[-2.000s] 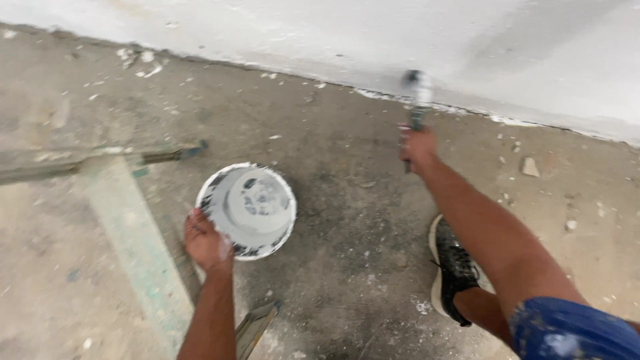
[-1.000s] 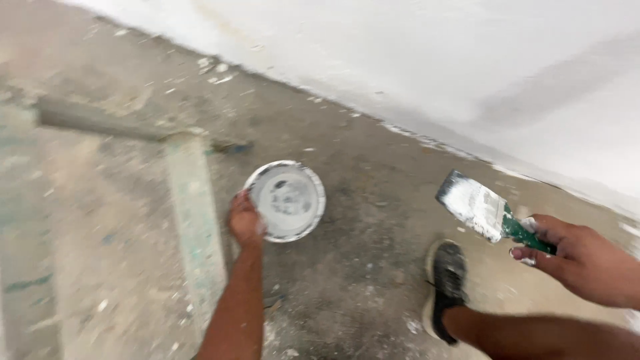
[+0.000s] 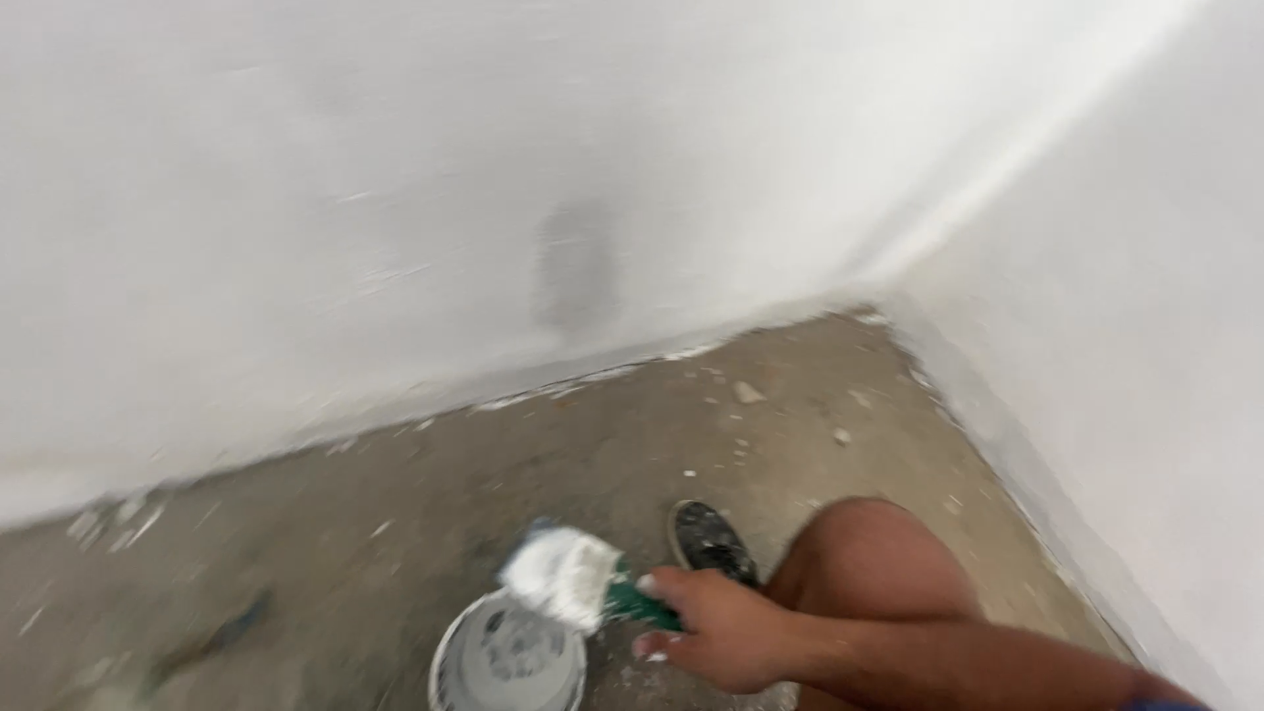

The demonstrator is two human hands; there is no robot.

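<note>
My right hand (image 3: 716,627) grips the green handle of a wide paintbrush (image 3: 568,578), its bristles coated in white paint. The bristle end overlaps the upper right rim of a round bucket (image 3: 464,632) in view; whether they touch cannot be told. Grey-white paint lies inside the bucket, which is cut off by the bottom edge. My left hand is outside the view. A white wall (image 3: 296,247) with a darker grey patch (image 3: 578,265) rises beyond the bucket.
A second white wall (image 3: 1116,296) meets the first at a corner on the right. Paint flakes and small chips (image 3: 748,393) lie on the concrete floor (image 3: 444,494). My paint-spotted dark shoe (image 3: 709,538) stands right of the bucket. A blurred thin object (image 3: 212,637) lies at lower left.
The brush in my right hand has come from off to the right to over the bucket's edge. My left hand, earlier at the bucket's rim, has left view. The view has swung up and right.
</note>
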